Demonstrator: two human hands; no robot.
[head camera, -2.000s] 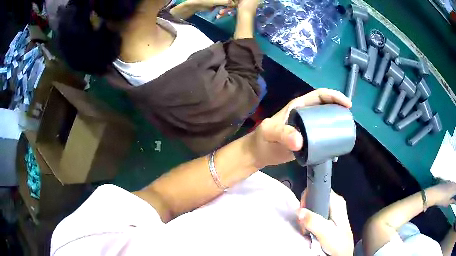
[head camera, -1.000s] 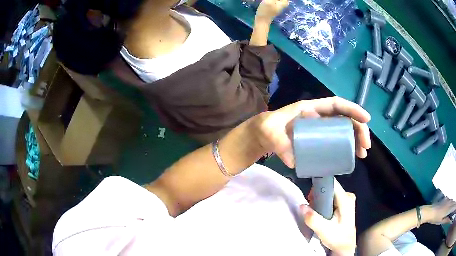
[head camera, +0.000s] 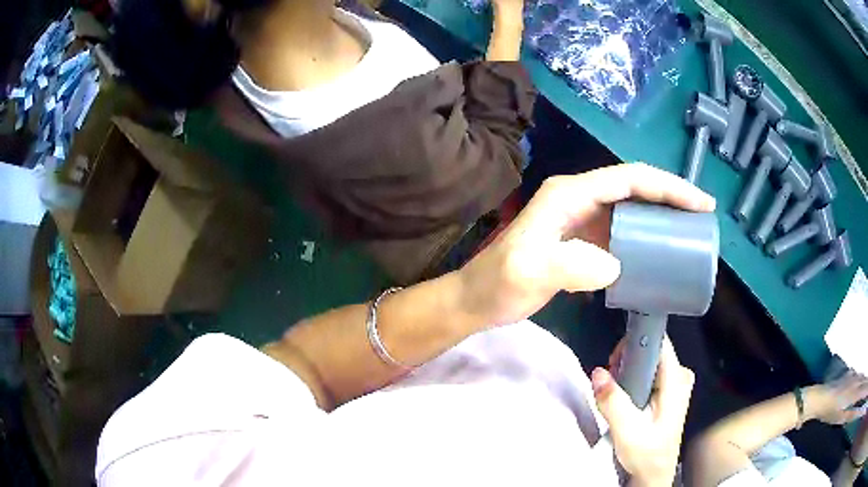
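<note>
A grey handheld fan has its drum head up and its slim handle down, slightly tilted. My right hand is closed around the lower handle. My left hand, with a bracelet on the wrist, is at the drum's left side. Its thumb tip is against the left edge and its fingers reach over the top rim. The drum's smooth outer wall faces me, and its openings and inside are hidden.
Several grey fans lie on the green bench at the right. Clear film with round parts lies at the bench's left. A seated person is ahead left. Another person's arm is at lower right. An open carton stands left.
The fan has moved right and turned, so the dark drum opening seen earlier no longer shows. My left hand has shifted around the drum, its thumb now at the left edge.
</note>
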